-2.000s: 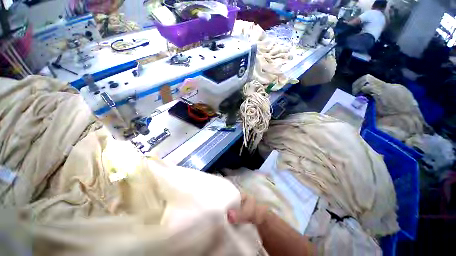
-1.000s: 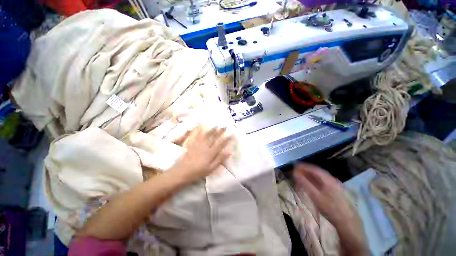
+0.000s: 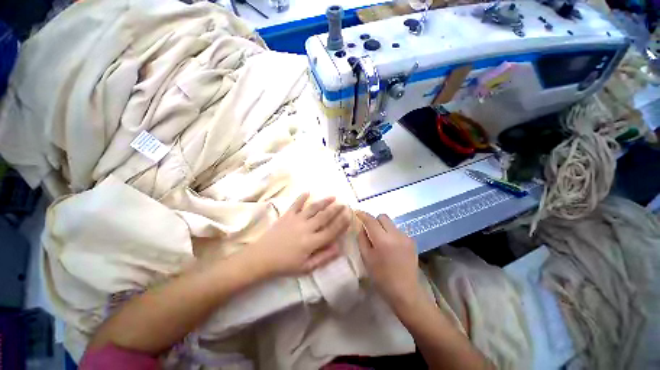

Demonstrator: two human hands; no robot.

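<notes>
The cream cloth (image 3: pixel 246 311) lies over the table front and hangs towards me, joined with a large heap at the left that bears a small white printed label (image 3: pixel 149 147). My left hand (image 3: pixel 307 235) lies flat on the cloth, fingers slightly apart. My right hand (image 3: pixel 387 253) pinches the cloth's right edge between thumb and fingers, just beside my left fingertips. The white sewing machine (image 3: pixel 470 69) with a blue stripe stands behind; its presser foot (image 3: pixel 347 162) is at the cloth's upper right edge, in front of my hands.
Red and orange scissors (image 3: pixel 463 134) lie on a flat black object (image 3: pixel 427 130). Thin pen-like tools (image 3: pixel 498 183) lie near the ruler-marked edge (image 3: pixel 463 211). A cream cord bundle (image 3: pixel 579 162) hangs at the right. More cream cloth (image 3: pixel 615 282) is heaped below it.
The view has turned down to the left and nearer the machine. My right hand has come in from the right and taken the cloth's edge. My left hand has stayed on the cloth.
</notes>
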